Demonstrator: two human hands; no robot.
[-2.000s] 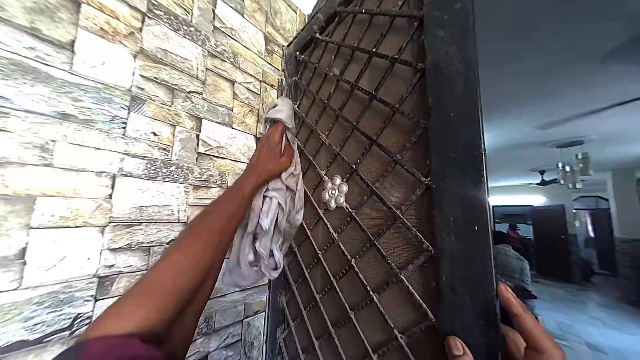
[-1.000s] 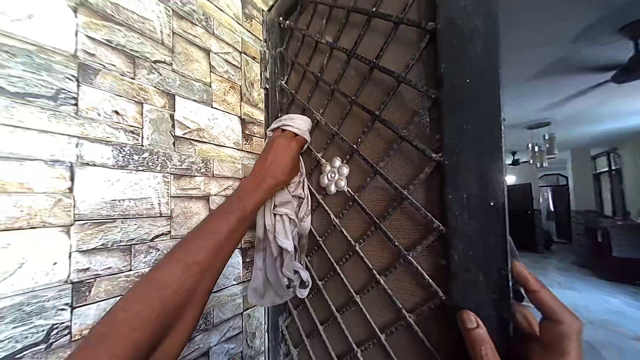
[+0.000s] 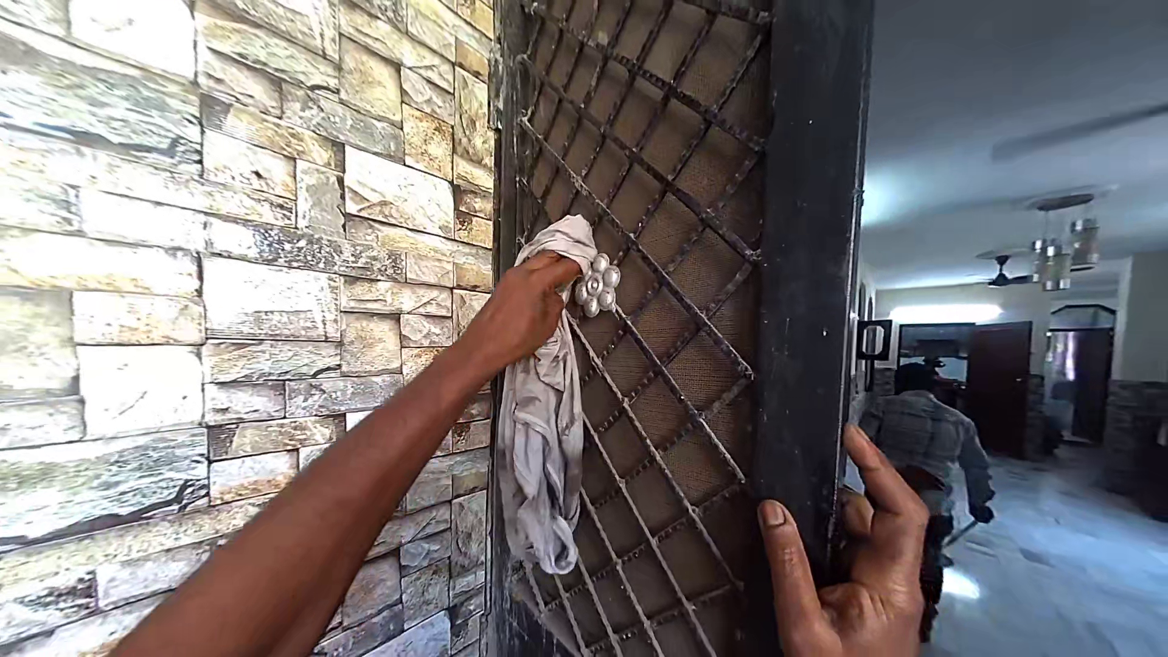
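Observation:
My left hand grips a pale, crumpled cloth and presses its upper end to the dark metal lattice of a door. The cloth hangs down along the door's left side. A silver flower-shaped ornament sits on the lattice just right of my fingers. Brown mesh shows behind the bars. My right hand holds the edge of the black door frame low down, thumb on the front face and fingers around the far edge.
A rough stone-clad wall runs close along the left. Beyond the door to the right, a person in a checked shirt stands in a room with a shiny floor. A hanging lamp and a ceiling fan are overhead.
My left hand has moved the cloth lower along the lattice, up against the flower ornament. My right hand stays on the door edge. A person in a checked shirt now shows more fully behind the door.

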